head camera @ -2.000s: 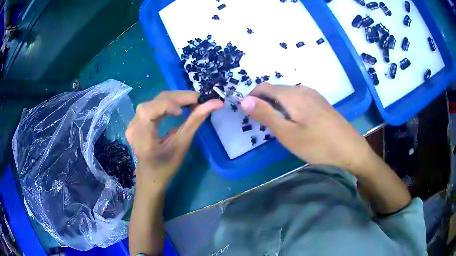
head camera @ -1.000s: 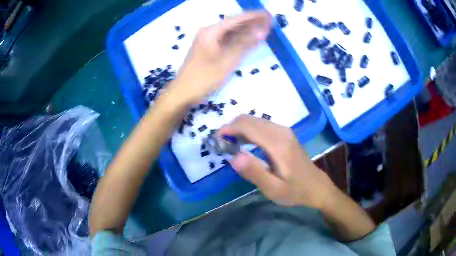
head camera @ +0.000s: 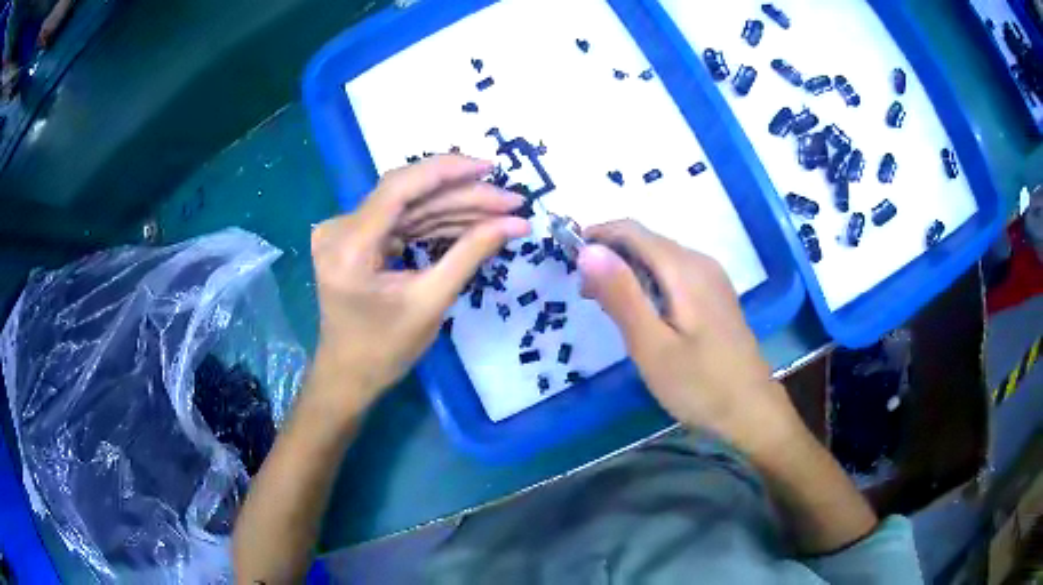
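My left hand (head camera: 418, 251) is over the left side of the left tray (head camera: 463, 423), its fingers closed on a black branched moulded shot (head camera: 538, 166) that sticks out beyond the fingertips. My right hand (head camera: 675, 309) holds the nippers (head camera: 564, 232), their metal jaws pointing at the shot close to my left fingertips. The handles are mostly hidden in my palm. Small black plastic parts (head camera: 528, 297) lie under and around my left hand on the white liner (head camera: 595, 114), some hidden by the hand.
The right tray (head camera: 886, 326) holds larger black parts (head camera: 814, 149). A crinkled clear plastic bag (head camera: 109, 377) with black clusters (head camera: 229, 400) inside lies at the left. An open brown box (head camera: 949, 400) stands below the right tray. Part of another tray shows at the top right.
My left hand has come back from the far side of the left tray to the nippers and now holds a branched shot. The camera view has shifted, moving the trays in the picture.
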